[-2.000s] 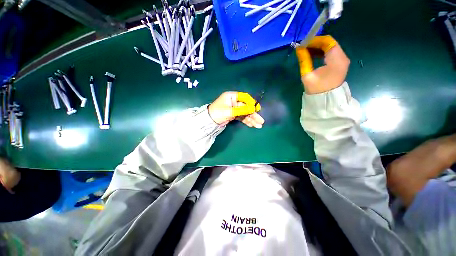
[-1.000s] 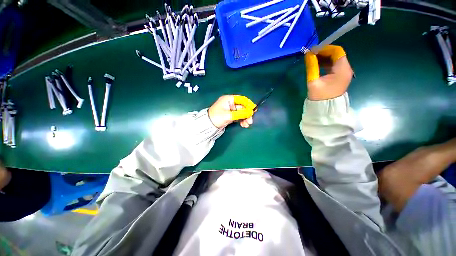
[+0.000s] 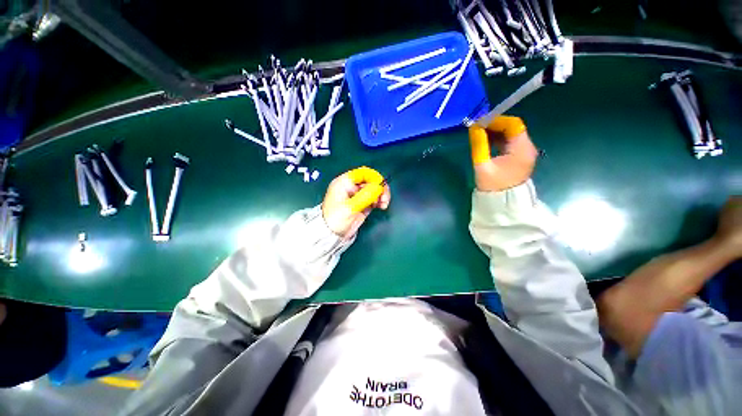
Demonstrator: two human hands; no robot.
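My right hand point(image 3: 503, 154), with yellow finger cots, pinches the near end of a white cable harness point(image 3: 521, 96) just right of the tray's lower right corner. The harness slants up to the right, with a wide white connector point(image 3: 562, 63) at its far end. My left hand point(image 3: 355, 199), also with yellow cots, is pinched closed around short dark wires point(image 3: 385, 181) whose tips show past the fingertips. More thin dark wires point(image 3: 429, 152) show faintly between the hands. The blue parts tray point(image 3: 407, 130) holds several white cables and a few dark wires.
A harness bundle point(image 3: 289, 114) fans out left of the tray, with small white connector housings point(image 3: 303, 171) below it. Another bundle point(image 3: 508, 36) lies behind the tray. Smaller groups lie at left point(image 3: 102, 183) and far right point(image 3: 693, 114). Another person's arm point(image 3: 675, 272) rests at the right.
The whole view has shifted, so the bench shows lower and more of its far side is visible. Less of the dark wires sticks out of my left hand than one second ago. My right hand keeps its pinch.
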